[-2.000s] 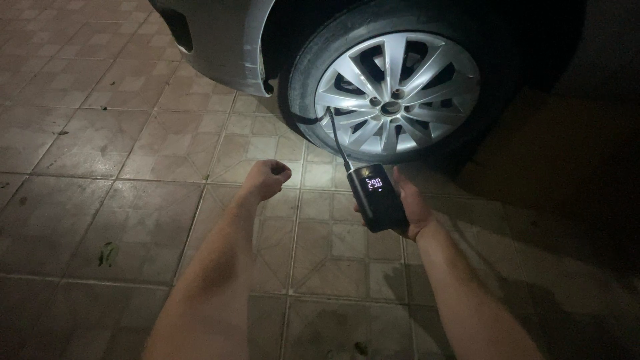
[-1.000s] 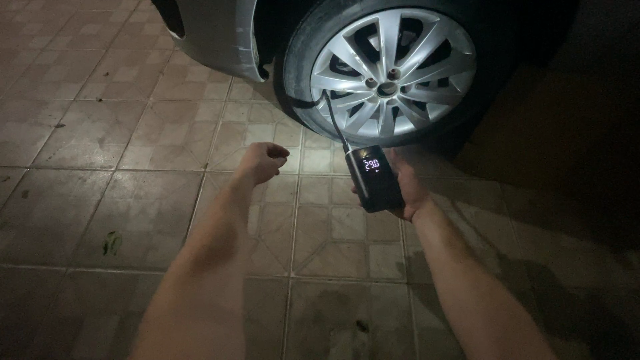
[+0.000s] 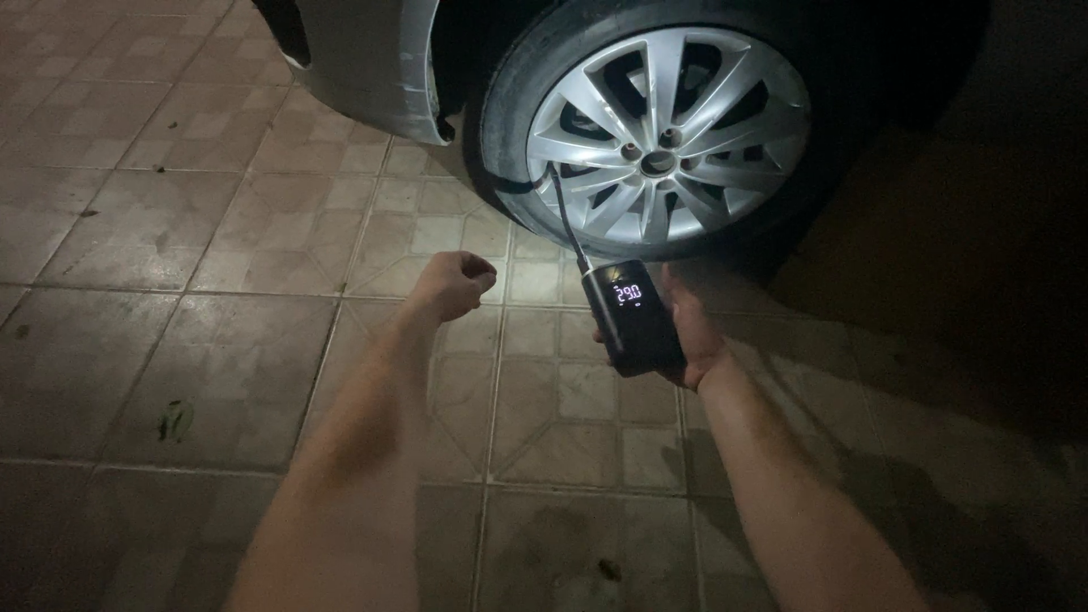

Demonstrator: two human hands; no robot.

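Note:
My right hand (image 3: pixel 693 327) holds a black portable tyre inflator (image 3: pixel 636 327) from below and its right side. The inflator's lit display reads 29.0. From its top a thin black air hose (image 3: pixel 568 217) runs up to the lower left of the silver alloy wheel (image 3: pixel 680 161), near the rim's edge; the valve itself is too small to make out. My left hand (image 3: pixel 457 285) hangs to the left of the inflator with its fingers curled together, and nothing shows in it. The black tyre (image 3: pixel 506 127) stands on the tiles just beyond both hands.
The car's grey bumper (image 3: pixel 365 76) juts out at the upper left of the wheel. Light-coloured floor tiles (image 3: pixel 229 357) spread beneath, with a few small leaves (image 3: pixel 174 421) on them. Deep shadow covers the right side, and a bright patch of light falls around the wheel.

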